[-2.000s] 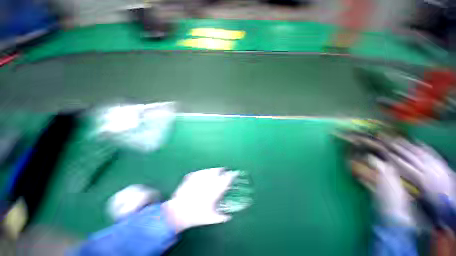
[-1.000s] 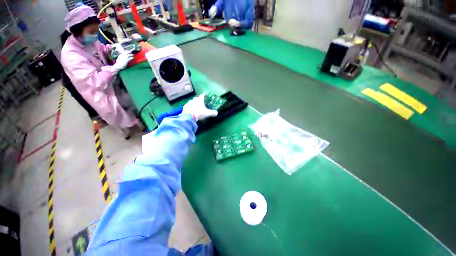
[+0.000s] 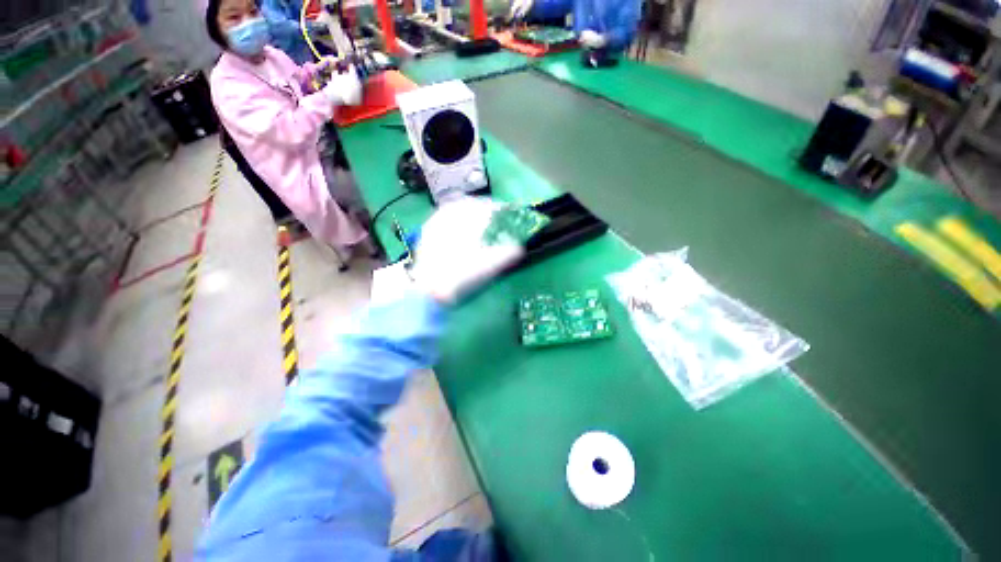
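Note:
My left hand [image 3: 467, 247], white-gloved and blurred, holds a small green PCB panel [image 3: 514, 224] above the near end of the black rack [image 3: 565, 228]. Part of the board is hidden by the glove. Another small PCB panel [image 3: 564, 318], or a low stack of them, lies on the green mat [image 3: 516, 406] to the right of and below my hand. My right hand is not in view.
The solder spool [image 3: 600, 470] lies on the mat nearer me. A clear plastic bag [image 3: 708, 329] lies beside the dark conveyor [image 3: 703, 187]. A white fan box [image 3: 445, 141] stands beyond the rack. A person in pink [image 3: 274, 121] sits at the far left.
The view has swung left from the bench with both hands to the rack. Since a second ago, my left hand and its board have come back nearer me from over the rack.

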